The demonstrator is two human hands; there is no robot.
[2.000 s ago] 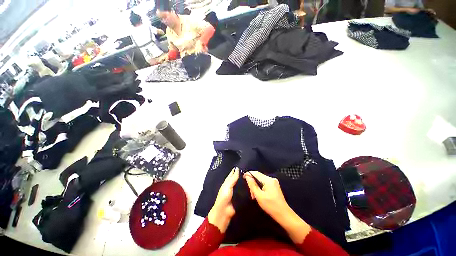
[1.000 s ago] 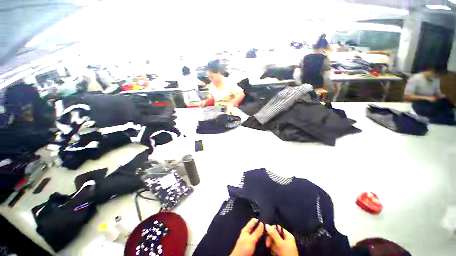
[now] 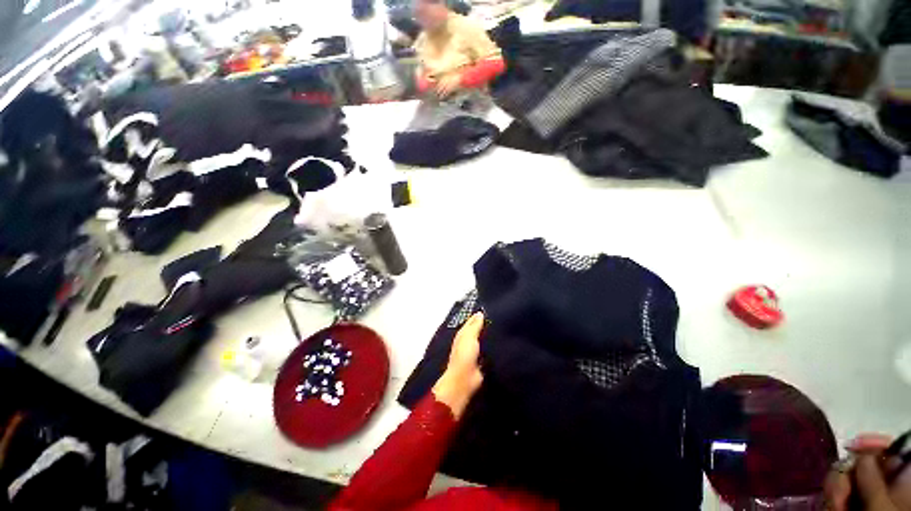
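Observation:
A navy-black sleeveless garment (image 3: 589, 309) with black-and-white checked lining at neck and armholes lies in front of me. My left hand (image 3: 461, 364) grips its left part, with the fingers partly hidden by the cloth. My right hand (image 3: 867, 477) is far out at the lower right, blurred and cut off by the edge. Its fingers are bent close together beside something small and dark; I cannot tell whether they hold it. No needle or thread can be made out.
A red dish (image 3: 330, 399) with small white and dark pieces stands left, near a button bag (image 3: 345, 279) and dark cylinder (image 3: 386, 245). A tartan round (image 3: 774, 439) and red heart-shaped box (image 3: 755, 305) are right. Garment piles and a person (image 3: 455, 50) are beyond.
My hands were together at the garment's middle. My right hand has moved far out to the right, while my left hand stays on the cloth. The view has tilted up, then back down.

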